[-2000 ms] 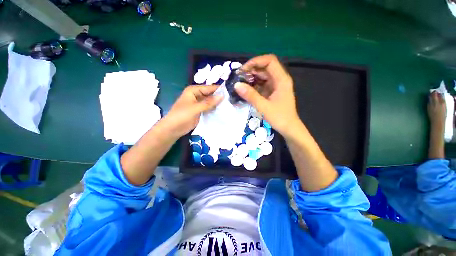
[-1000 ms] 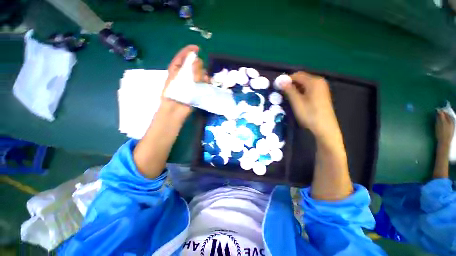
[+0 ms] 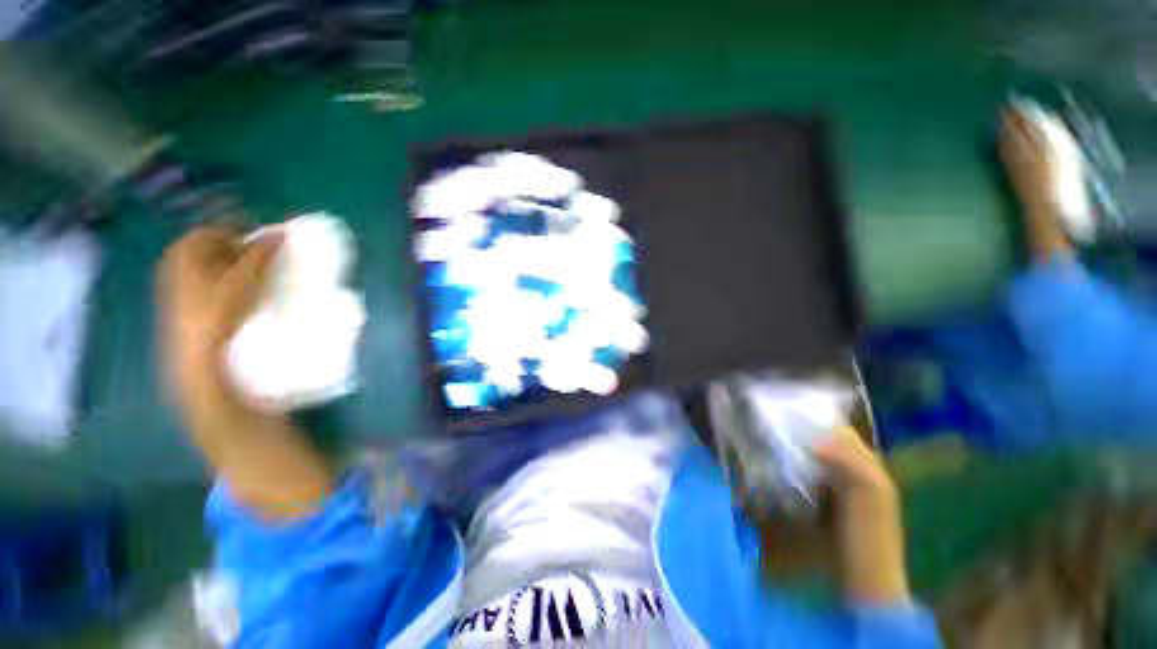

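The frame is heavily blurred. The black tray holds a heap of white and teal-blue discs in its left compartment. My left hand is left of the tray, its fingers against the left edge of white wipes. Blur hides whether it grips a wipe. My right hand is below the tray's right half, its fingertips at a crumpled whitish, translucent wrapping. I cannot tell whether it grips the wrapping. No disc is discernible in either hand.
A white cloth lies at the far left. Blurred dark objects lie at the upper left, near a small pale scrap. At the right, another person's hand is at a white item. Something brownish is at the lower right.
My right hand has moved from the tray down to the wrapping; its disc no longer shows. My left hand has moved left and down, away from the tray. The view has shifted.
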